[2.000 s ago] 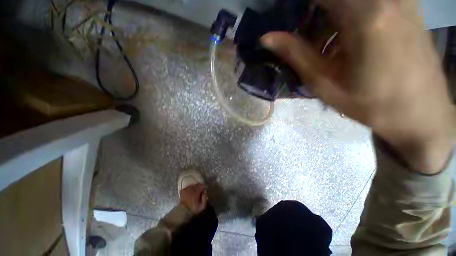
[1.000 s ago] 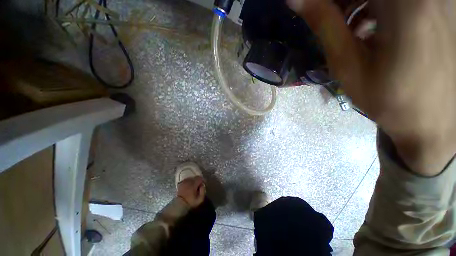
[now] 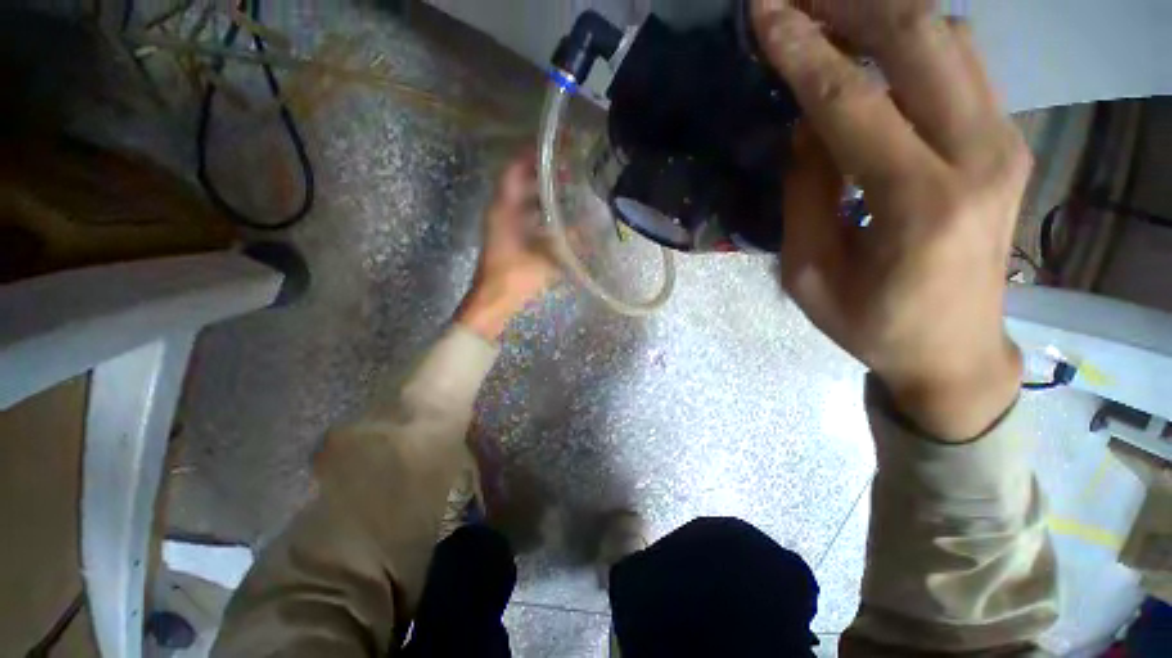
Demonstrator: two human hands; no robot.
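Note:
The black air filter regulator is at the upper middle, against the pale machine edge. A round gauge sits at its lower left. A clear air hose loops down from a blue-ringed black fitting. My right hand is at the regulator's right side, its fingers curled on the top of the unit. My left hand is raised beside the hose loop, fingers spread and blurred; nothing shows in it. Whether it touches the hose I cannot tell.
A white frame with a leg stands at the left, beside brown board. A black cable loop lies at the upper left. Speckled floor lies below. A white machine part and a brown carton piece are at the right.
My left hand has risen from near the shoe to beside the hose. My right hand has shifted left and now shows more clearly on the regulator. More of the machine shows at the right.

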